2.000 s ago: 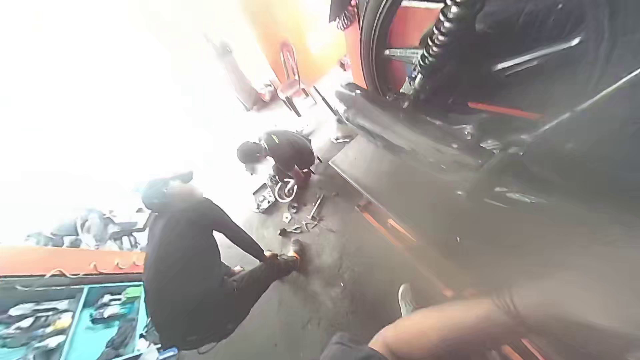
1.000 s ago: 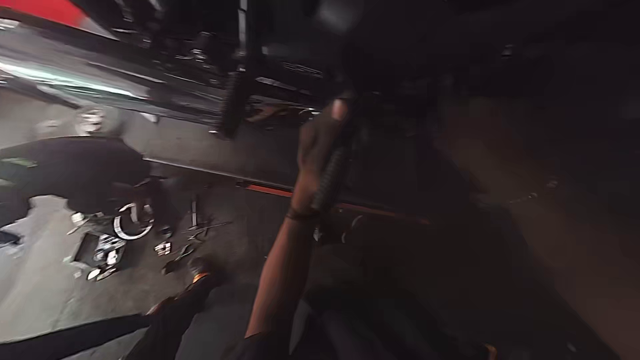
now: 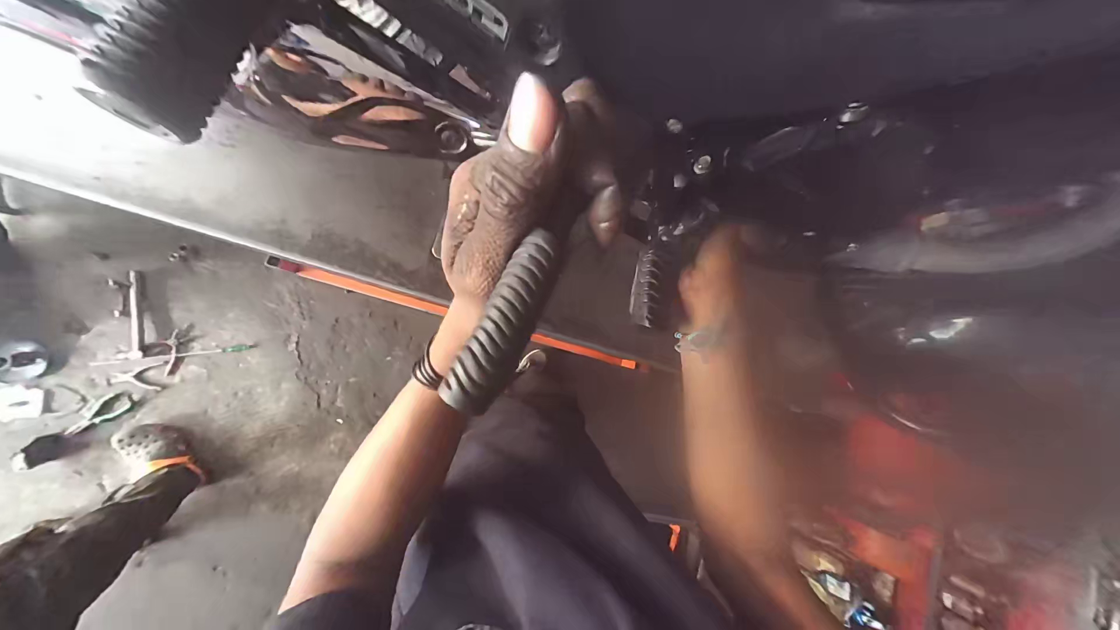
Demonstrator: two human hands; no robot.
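My left hand (image 3: 503, 201) is raised at a motorcycle's underside, thumb up and fingers curled at a dark part; whether it grips that part is unclear. A ribbed rubber footpeg (image 3: 503, 324) stands in front of its wrist, which wears dark bands. To the right, my right hand (image 3: 717, 271) is blurred, its fingers reaching to dark metal parts beside a second ribbed rubber peg (image 3: 647, 284). What those fingers touch is hidden by blur and shadow. A shiny patterned cover (image 3: 341, 96) and a bolt head (image 3: 451, 136) lie up and left of my left hand.
Pliers (image 3: 105, 409), a metal T-shaped tool (image 3: 136, 315) and a thin screwdriver (image 3: 197, 353) lie on the concrete floor at left. Near them is another person's foot in a clog (image 3: 153, 446). An orange strip (image 3: 376, 291) runs below the motorcycle. Red trays (image 3: 884, 560) with small parts are at lower right.
The view has swung from the workshop floor and people to the motorcycle's underside. My left hand was at the motorcycle one second ago too; my right hand now shows beside it.
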